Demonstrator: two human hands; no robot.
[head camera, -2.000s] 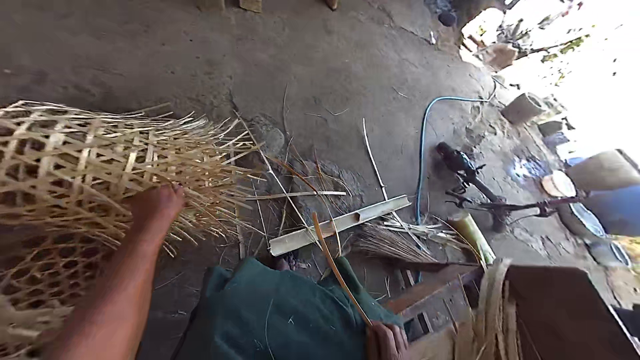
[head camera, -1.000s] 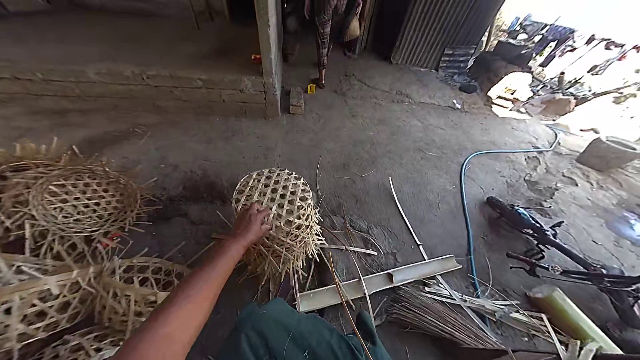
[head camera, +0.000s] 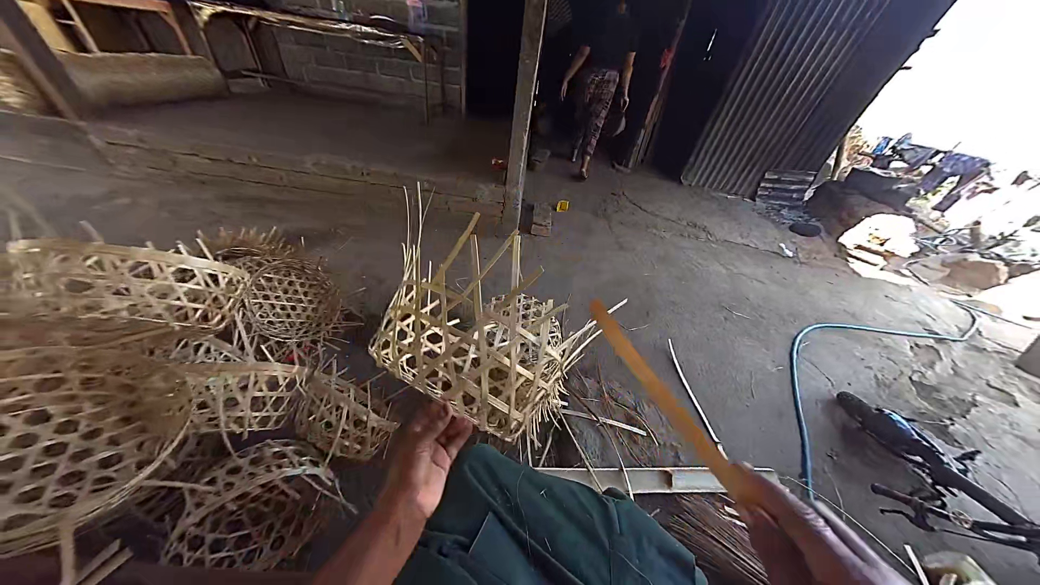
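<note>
An open-weave bamboo basket (head camera: 479, 349) stands in front of my knees, its loose strip ends sticking up and out around the rim. My left hand (head camera: 431, 447) is at its near lower edge, fingertips against the weave; how firmly they grip is unclear. In my right hand (head camera: 788, 520) is a flat, orange-brown wooden or bamboo stick (head camera: 666, 398), which slants up and left toward the basket's right side. Behind the near wall of the basket, more hexagonal weave shows.
Several woven baskets (head camera: 211, 390) are piled at left. A split bamboo length (head camera: 650, 479) and thin sticks (head camera: 715, 536) lie near my knees. At right are a blue hose (head camera: 800, 390) and a bicycle (head camera: 934, 471). A person (head camera: 601, 81) is by the doorway behind a post (head camera: 524, 114).
The basket now stands with its loose ends upward, where a second ago its woven base faced me. The right hand has come into view with the stick. The view has tilted up.
</note>
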